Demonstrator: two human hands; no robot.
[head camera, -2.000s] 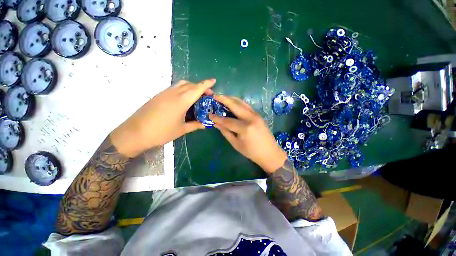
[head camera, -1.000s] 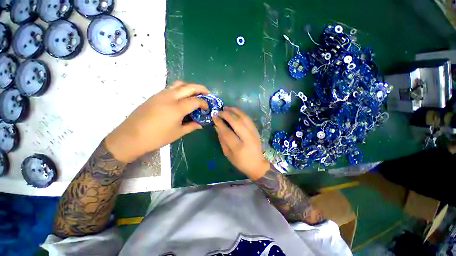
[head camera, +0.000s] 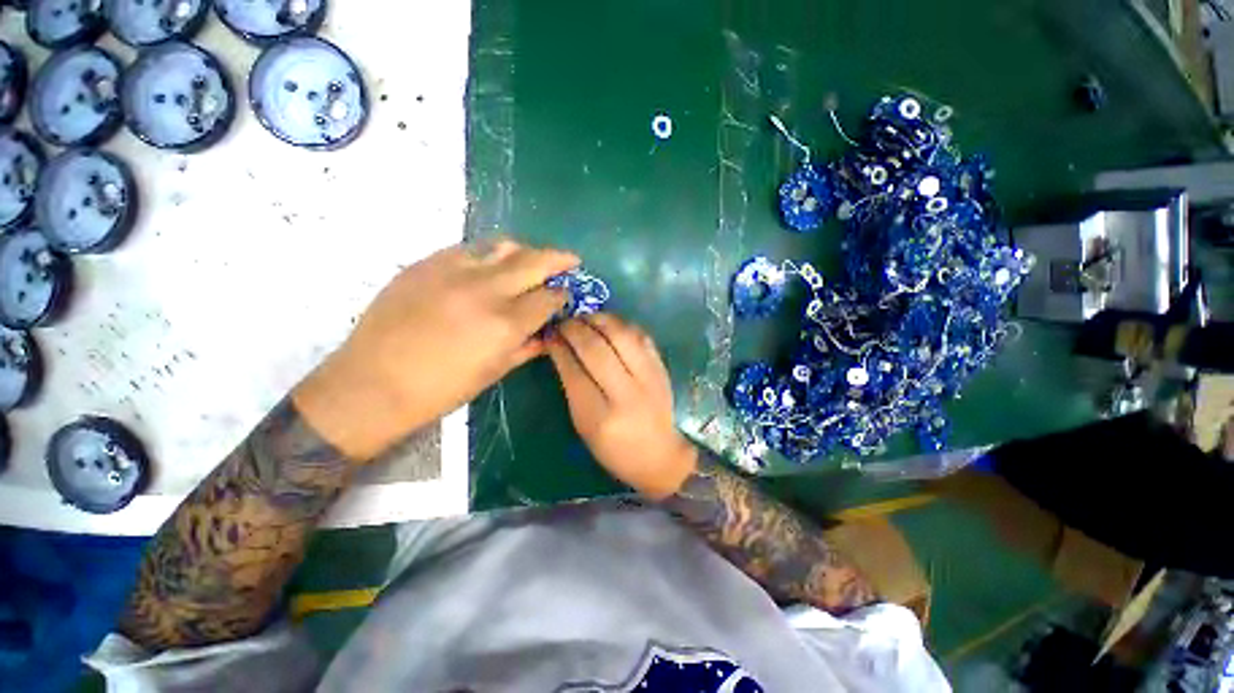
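A blue circuit board with a pale wire loop shows between my fingers over the green mat. My left hand holds it from the left, with the fingers covering most of it. A housing under the board cannot be made out now. My right hand touches the board's lower right side with its fingertips together. Whether the right fingers pinch a wire is hidden.
Round housings stand on the white sheet at left. A tangled heap of blue boards lies at right. A small white ring lies on the green mat. A silver fixture and a dark sleeve are at far right.
My right hand has moved left and lower around the board. The left hand has turned and now covers more of the board. The dark sleeve at right reaches further in.
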